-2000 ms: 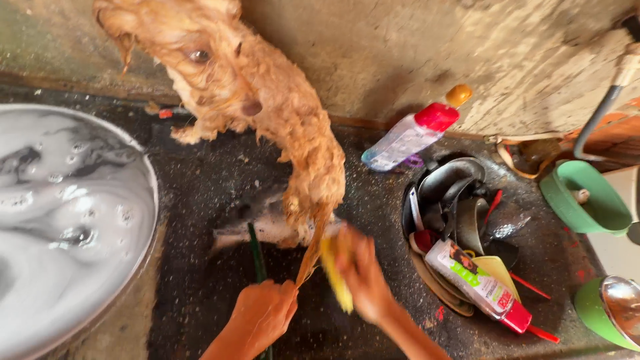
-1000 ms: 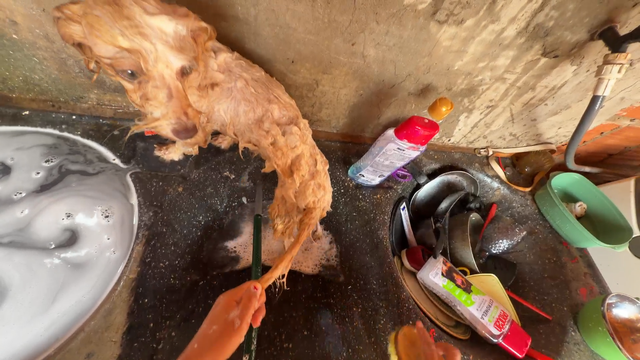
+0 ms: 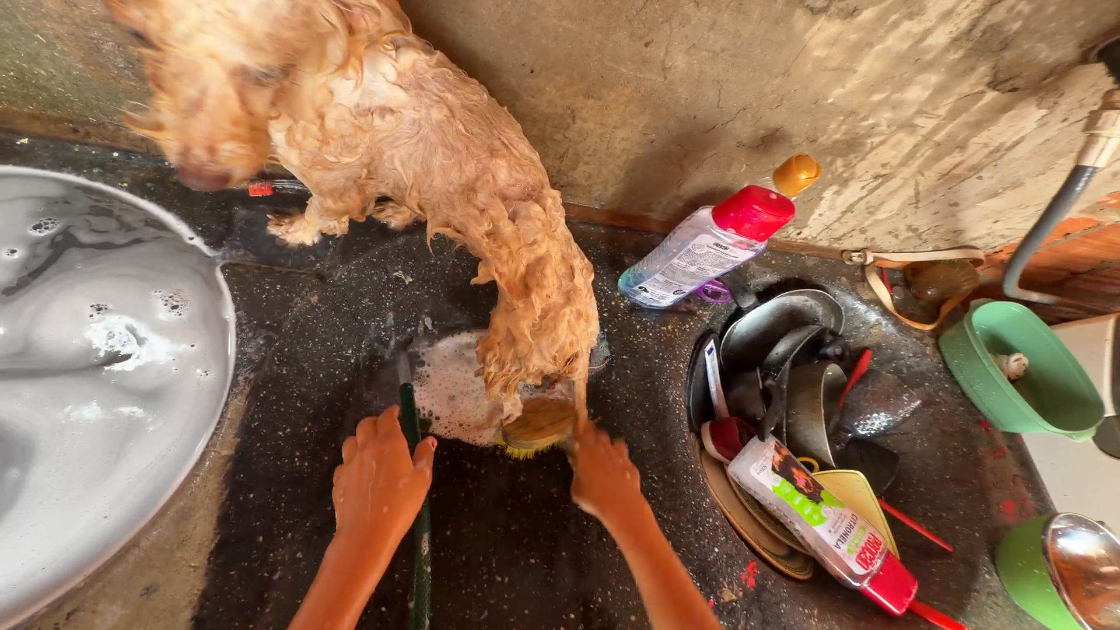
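Observation:
A wet, lathered tan dog (image 3: 455, 140) stands on the dark speckled counter, its rear toward me and its head at the upper left. My right hand (image 3: 604, 468) is closed on the dog's tail (image 3: 581, 385). Just left of it, a wooden scrub brush (image 3: 538, 423) with yellow bristles lies by the hind legs, at the edge of foamy water (image 3: 451, 385). My left hand (image 3: 382, 472) is beside a green hose (image 3: 420, 525), fingers partly spread, holding nothing that I can see.
At the left is a large basin (image 3: 229, 306) of soapy water. A red-capped bottle (image 3: 691, 254) stands by the wall. To the right, a sink (image 3: 700, 446) holds pans and utensils, with another bottle (image 3: 822, 516) on top. Green containers (image 3: 1006, 376) sit at the far right.
My right hand has come in from the lower edge to the tail, which my left hand held earlier. My left hand has let go and moved left. The brush now rests by the dog's hind legs.

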